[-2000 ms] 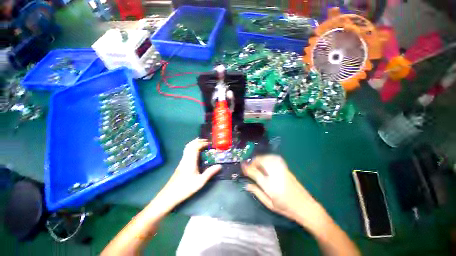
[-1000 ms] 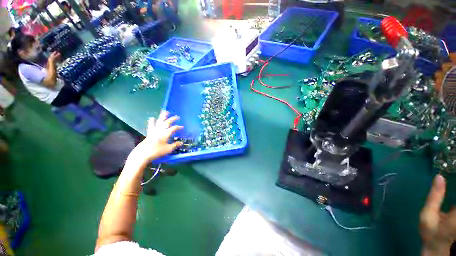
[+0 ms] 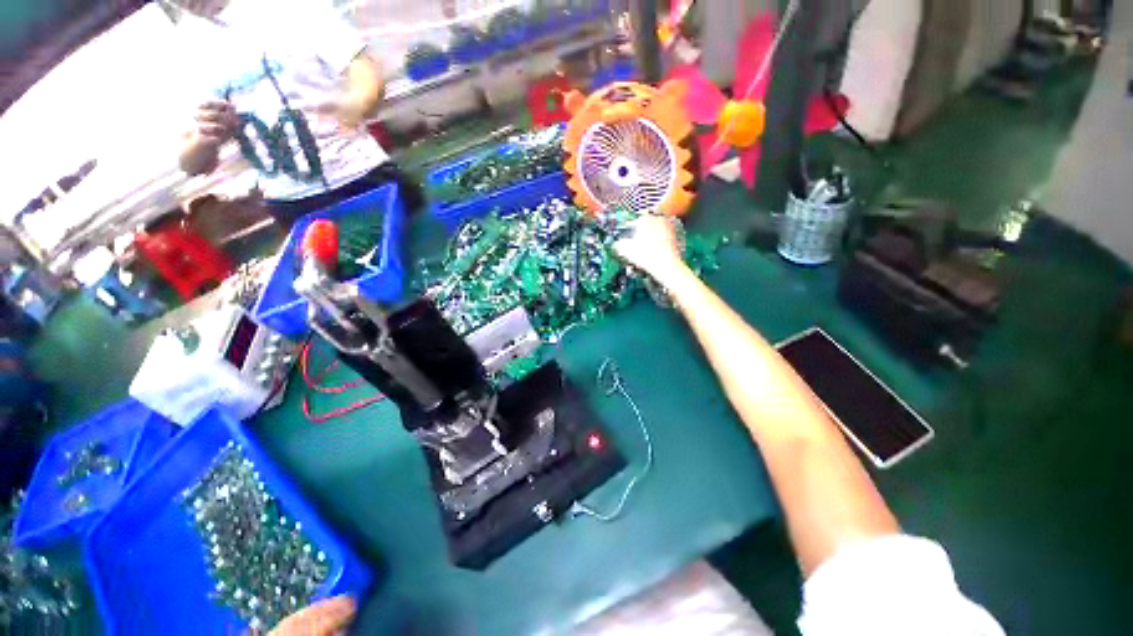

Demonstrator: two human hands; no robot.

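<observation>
The test fixture (image 3: 528,466) stands in the middle on its black base, its red-gripped lever (image 3: 321,241) raised and a red light lit at the base's right corner. My right hand (image 3: 649,246) reaches to the right part of the green circuit board pile (image 3: 534,267) behind the fixture; its fingers are small and blurred, so I cannot tell whether it grips a board. My left hand (image 3: 318,617) is cut off by the bottom edge, at the near right rim of the blue tray (image 3: 131,565) with boards in rows; its grip is hidden.
A smartphone (image 3: 857,395) lies right of my forearm. An orange fan (image 3: 625,162), a white pen holder (image 3: 814,226) and a dark bag (image 3: 919,292) stand behind. A white power supply (image 3: 205,360) stands behind the tray. A person (image 3: 292,106) holds dark parts across the bench.
The view has swung right. My right hand has moved out to the board pile. My left hand has shifted to the tray's near right rim. The lever, lowered two seconds ago, remains raised.
</observation>
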